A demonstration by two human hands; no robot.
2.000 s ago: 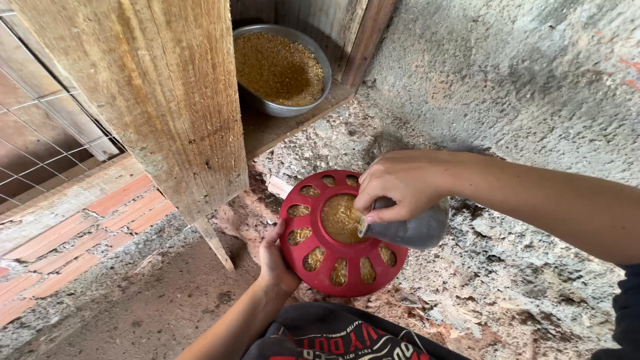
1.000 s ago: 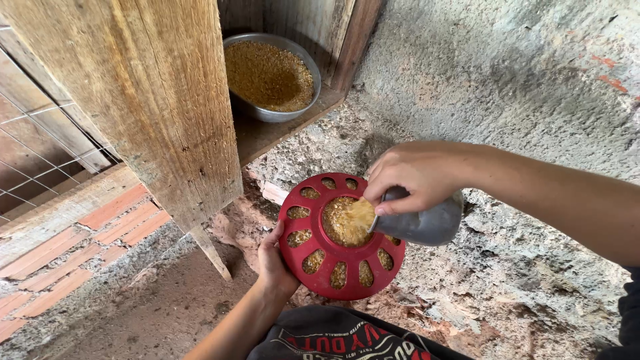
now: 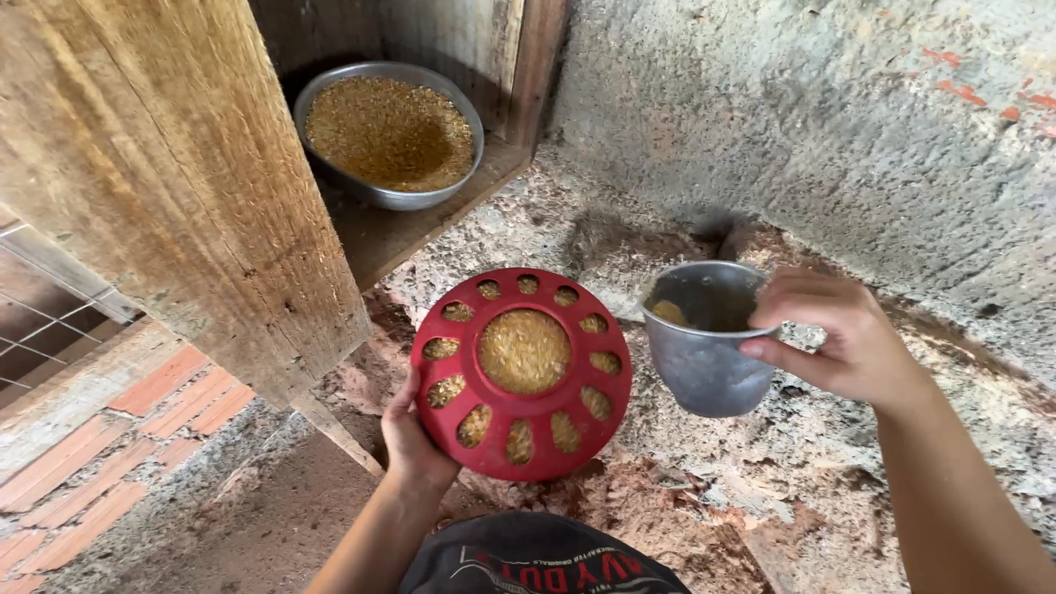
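My left hand (image 3: 415, 437) grips the lower left edge of a round red plastic poultry feeder (image 3: 540, 403). Yellow cracked grain fills its round centre and shows through the oval openings around it. To the right, my right hand (image 3: 825, 330) pinches the rim of a dented metal cup (image 3: 711, 371), which is upright and apart from the feeder. A little grain clings inside the cup; the rest of its bottom is dark and hard to see. A metal bowl (image 3: 396, 200) of the same grain sits above, inside a wooden compartment.
A rough wooden board (image 3: 190, 181) stands at the left, near wire mesh (image 3: 49, 330) and bricks (image 3: 91, 462). The compartment's wooden ledge (image 3: 412, 243) lies beyond the feeder. A rough cement wall (image 3: 784, 124) rises at the right, over uneven, crumbly ground (image 3: 660, 528).
The cup, tipped over the feeder with grain pouring out a second ago, is now upright and moved right with my right hand. The feeder's centre is fuller. My left hand still holds the feeder.
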